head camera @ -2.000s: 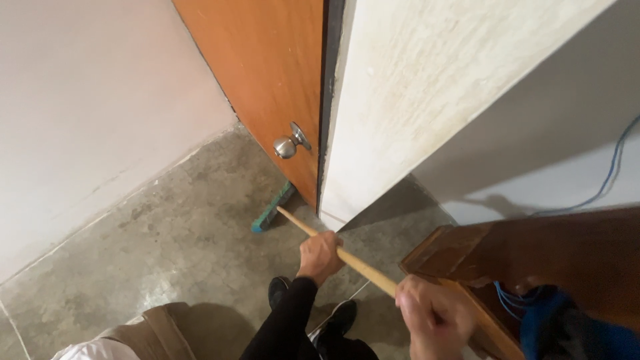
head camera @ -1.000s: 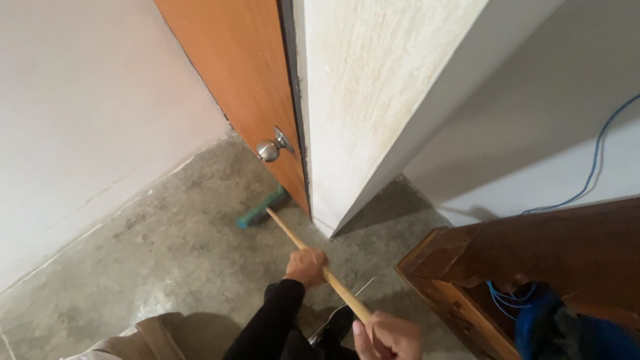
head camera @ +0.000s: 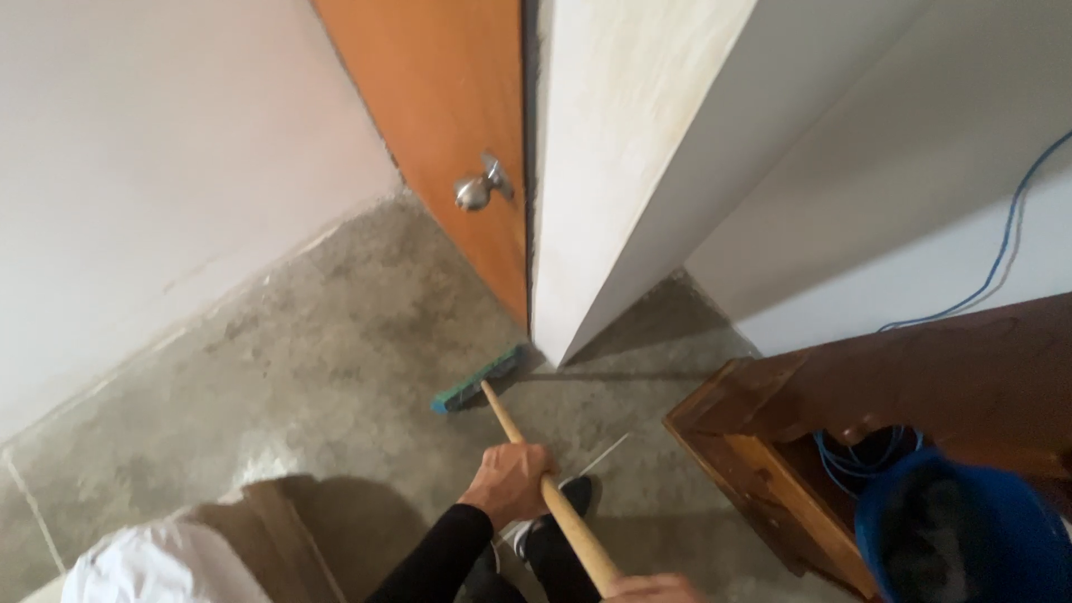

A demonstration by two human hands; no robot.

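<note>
My left hand [head camera: 509,482], below a black sleeve, is closed around the middle of a wooden broom handle [head camera: 576,536]. At the bottom edge my right hand [head camera: 653,589] grips the handle nearer its upper end; most of that hand is cut off by the frame. The broom head [head camera: 479,380], green with a blue end, lies on the grey concrete floor [head camera: 335,368], just below the lower corner of an orange wooden door [head camera: 452,100] with a metal knob [head camera: 474,193].
A white wall end [head camera: 586,209] stands right of the door. At right is a brown wooden cabinet [head camera: 921,360] with a blue cable [head camera: 1005,234] and a blue container [head camera: 888,536]. Lower left are a brown box [head camera: 289,536] and white cloth [head camera: 159,569]. My feet are below the broom.
The broom head has moved away from beneath the door's edge, toward me. Both hands have drawn back toward the bottom of the view, still on the handle.
</note>
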